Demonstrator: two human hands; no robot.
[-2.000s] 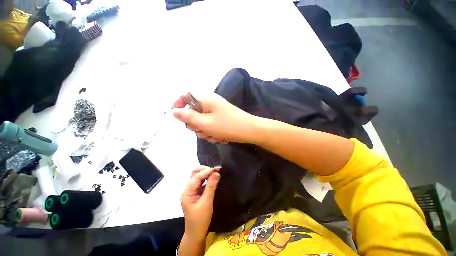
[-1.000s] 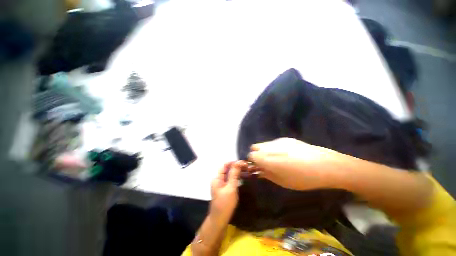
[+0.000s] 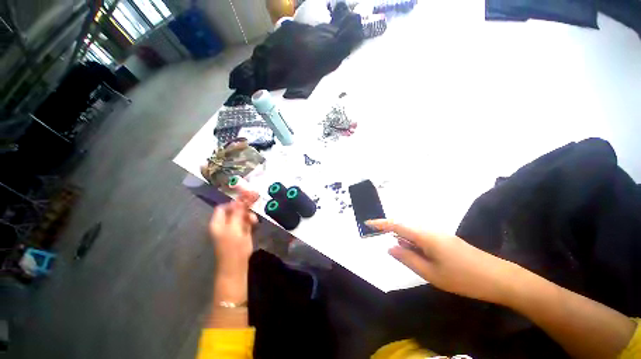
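Note:
My left hand (image 3: 232,228) is raised past the left table edge, its fingertips beside the pink thread cone (image 3: 246,191); I cannot tell whether it touches the cone or holds anything. My right hand (image 3: 439,261) reaches left, its index fingertip overlapping the lower end of the black smartphone (image 3: 366,203). A small dark sliver shows between its finger and thumb, too unclear to name. The black garment (image 3: 555,203) lies bunched on the table at the right, partly behind my right forearm. No needle or thread can be made out.
Several black thread cones (image 3: 300,201) lie beside the pink one. Loose black fasteners (image 3: 340,193) lie near the phone. A light blue-green bottle (image 3: 273,117), camouflage-like bundle (image 3: 235,163) and silvery heap (image 3: 337,125) are farther back. Black cloth (image 3: 302,52) lies at the far left edge.
The view has swung left, showing more floor. My hands, together at the garment one second ago, are now apart: the left by the thread cones, the right at the phone.

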